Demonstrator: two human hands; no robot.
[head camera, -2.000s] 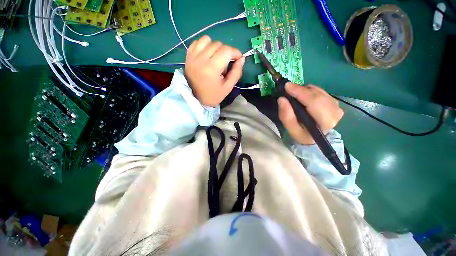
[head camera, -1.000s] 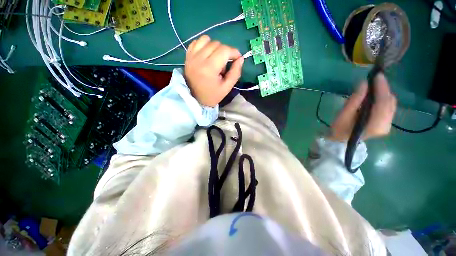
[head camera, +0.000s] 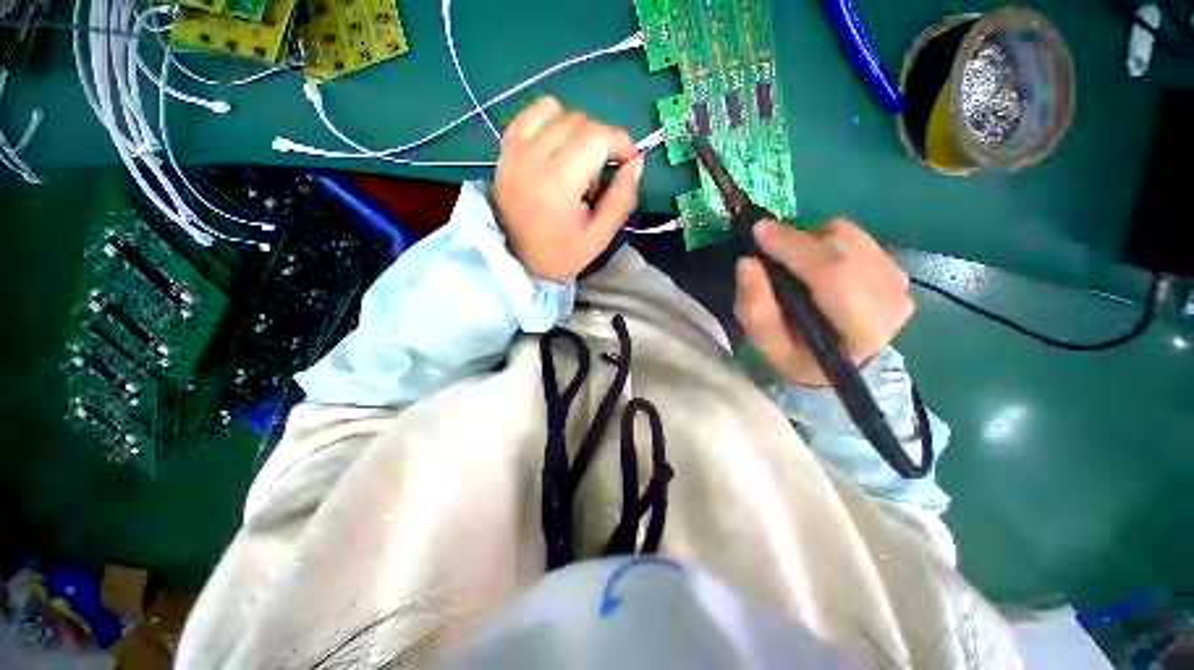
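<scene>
A green circuit board (head camera: 740, 111) lies flat near the mat's edge, its notched side to the left. White lead wires (head camera: 550, 63) run left from its notches. My right hand (head camera: 828, 299) holds the soldering iron (head camera: 814, 327) by its black handle; the tip is over the board near the middle notch. My left hand (head camera: 566, 187) is closed at the fingertips on a white lead wire (head camera: 651, 141) beside the middle notch. Whether it also holds thin solder wire, I cannot tell.
Round tub (head camera: 991, 94) with silvery filling and a blue handle (head camera: 864, 55) lie right of the board. Yellow boards (head camera: 351, 39) with bundled white leads are at upper left. Larger dark green boards (head camera: 144, 314) are below the bench edge at left. A black block (head camera: 1163, 196) stands far right.
My right hand has brought the iron from the board to the round tub and back over the board. My left hand has barely moved.
</scene>
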